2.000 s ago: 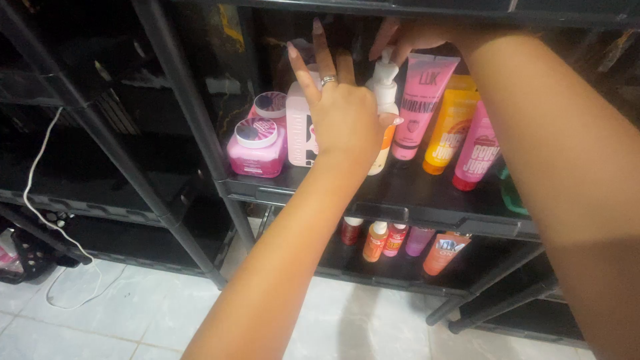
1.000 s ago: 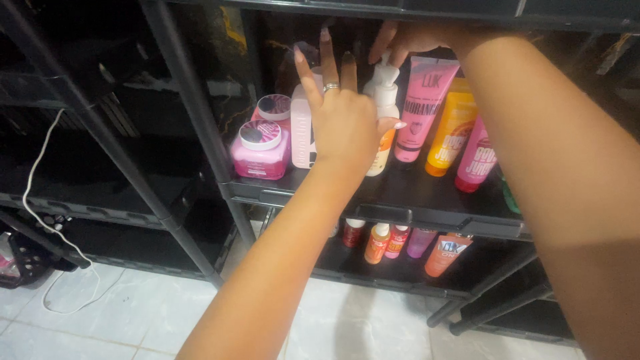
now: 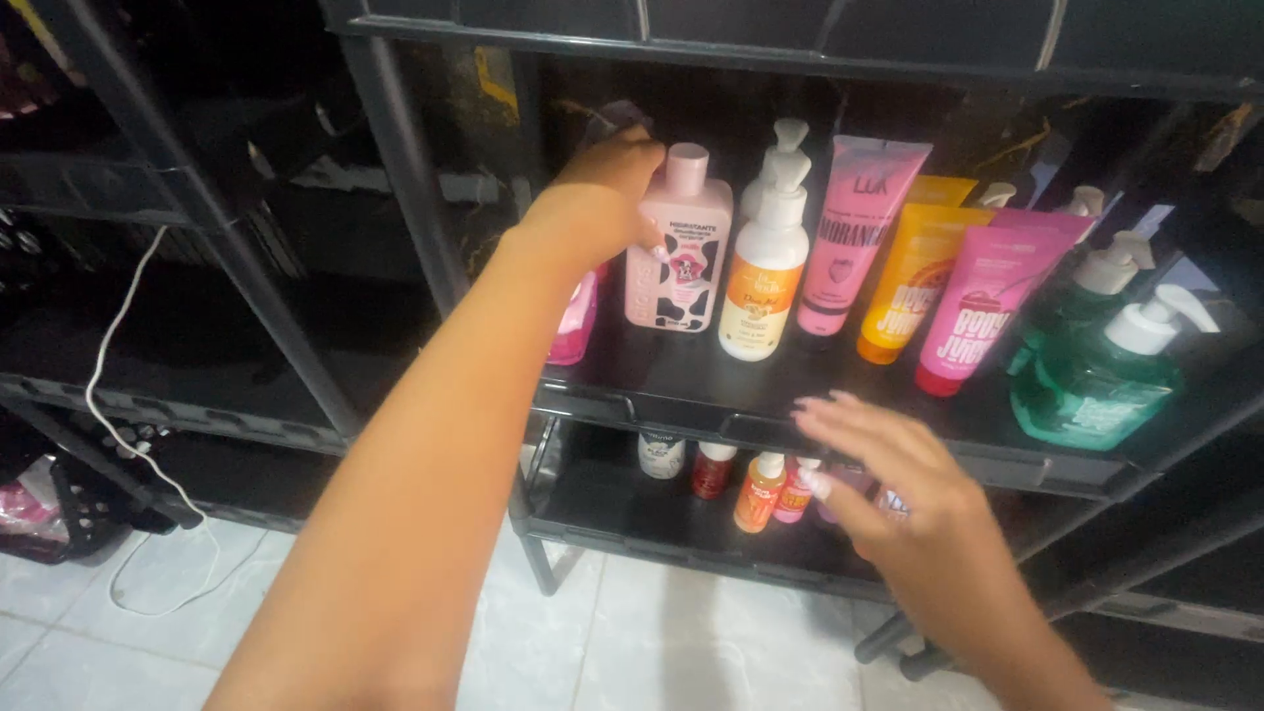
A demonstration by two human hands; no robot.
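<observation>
My left hand [image 3: 617,197] is at the left side of a pale pink lotion bottle [image 3: 681,252], its thumb on the front; some fingers are hidden behind, so its grip is unclear. A pink jar [image 3: 575,321] is partly covered by my left forearm. To the right stand a white and orange pump bottle [image 3: 763,286], a tall pink tube [image 3: 849,237], a yellow-orange tube [image 3: 904,286] and a pink tube with a red cap [image 3: 978,316]. My right hand [image 3: 889,479], fingers apart and holding nothing, is in front of the shelf edge.
Green pump bottles [image 3: 1096,380] stand at the right end of the black shelf [image 3: 681,380]. Several small bottles [image 3: 758,494] are on the lower shelf. A white cable [image 3: 123,425] hangs from the rack at left, down to the tiled floor [image 3: 533,642].
My right hand has come away from the pump bottle, down and forward of the shelf. My left hand has moved left, to the pale pink bottle's side.
</observation>
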